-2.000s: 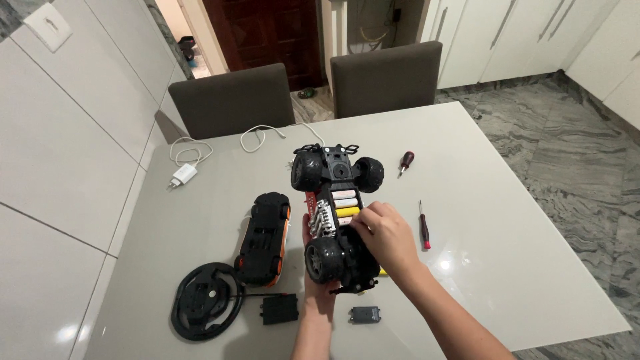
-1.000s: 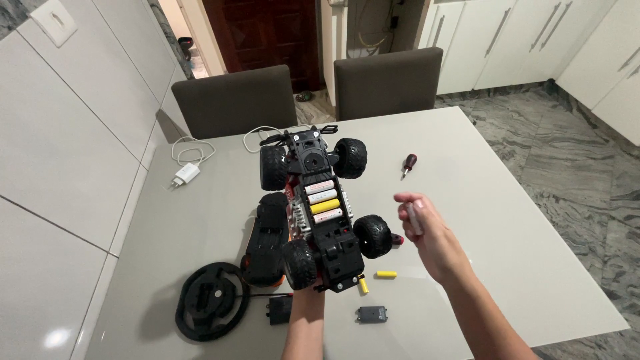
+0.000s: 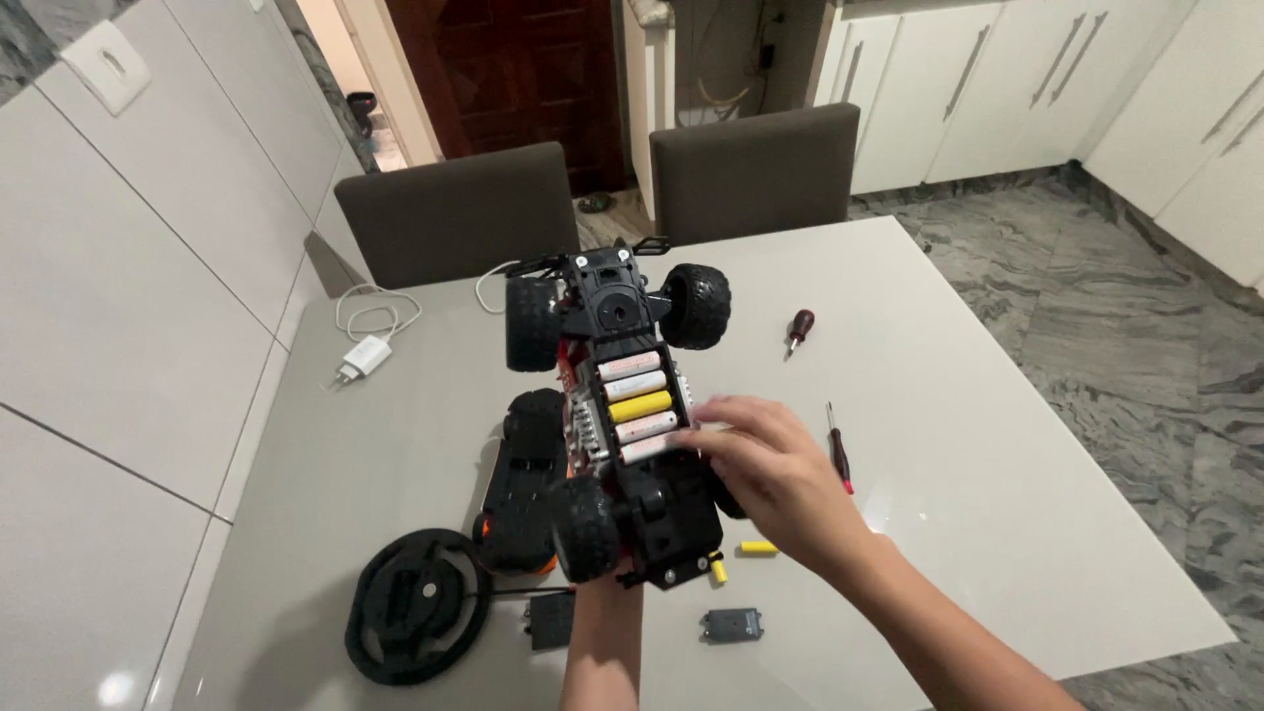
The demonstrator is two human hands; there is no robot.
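A toy monster truck (image 3: 617, 311) is held up over the table, its underside and battery bay facing me. My left hand (image 3: 620, 575) supports it from beneath, with the fingers hidden behind the truck and mostly the wrist and forearm in view. Several AA-size batteries lie side by side in the bay, white ones and a yellow battery (image 3: 640, 407). The fingertips of my right hand (image 3: 765, 459) touch the end of the lowest white battery (image 3: 649, 449). Below the truck, a yellow battery (image 3: 758, 547) and a second yellow battery (image 3: 719, 569) lie on the table.
An upturned toy car (image 3: 528, 474) and a black toy steering wheel (image 3: 420, 607) lie left. Dark battery covers (image 3: 733, 624) are near the front. A short screwdriver (image 3: 801, 331) and a longer screwdriver (image 3: 838, 449) lie right; a white charger (image 3: 363, 357) with cable is back left. Two chairs (image 3: 755, 173) stand beyond.
My right hand, away from the truck one second ago with a battery in its fingers, is back at the bay. The lowest slot, empty then, now holds a white battery.
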